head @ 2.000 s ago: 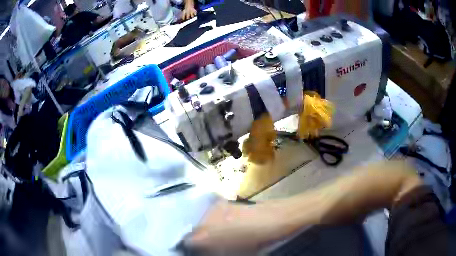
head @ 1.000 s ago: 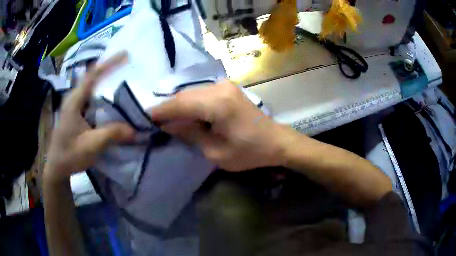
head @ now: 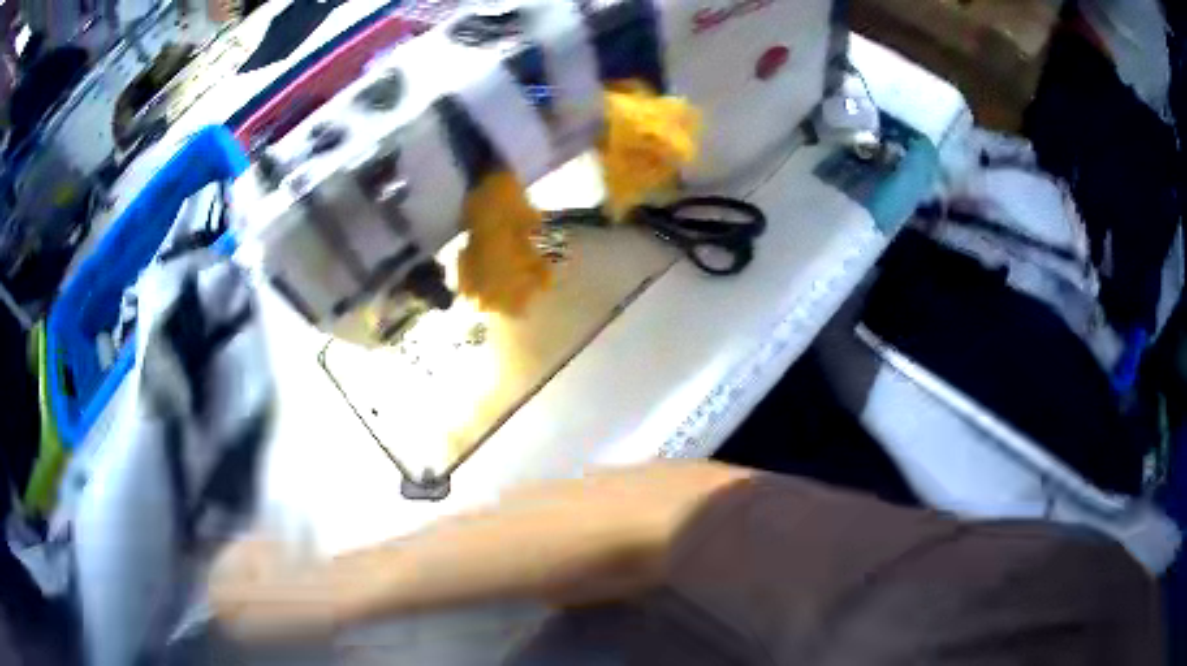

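The light garment with dark edges (head: pixel 124 481) hangs blurred at the left of the table, beside the blue basket. My right hand (head: pixel 280 586) is blurred at the lower left, over the lower part of the light cloth; whether its fingers grip the cloth cannot be made out. My left hand is not visible. The white sewing machine (head: pixel 762 98) stands across the top, its needle area (head: pixel 423 312) brightly lit with no cloth under it. Yellow thread tassels (head: pixel 508 247) hang from the machine head. Black-handled scissors (head: pixel 716 234) lie on the machine table.
A blue basket (head: pixel 78 280) stands left of the machine, and a pink basket (head: pixel 326 81) is behind it. Black cloth (head: pixel 996 345) and white cloth (head: pixel 937 436) lie below right of the table. A scale strip (head: pixel 768 351) runs along the table's front edge.
The view has swung back up to the machine. The light garment has moved left, away from the front of the table. My right arm stretches left, and my left hand has gone out of sight.
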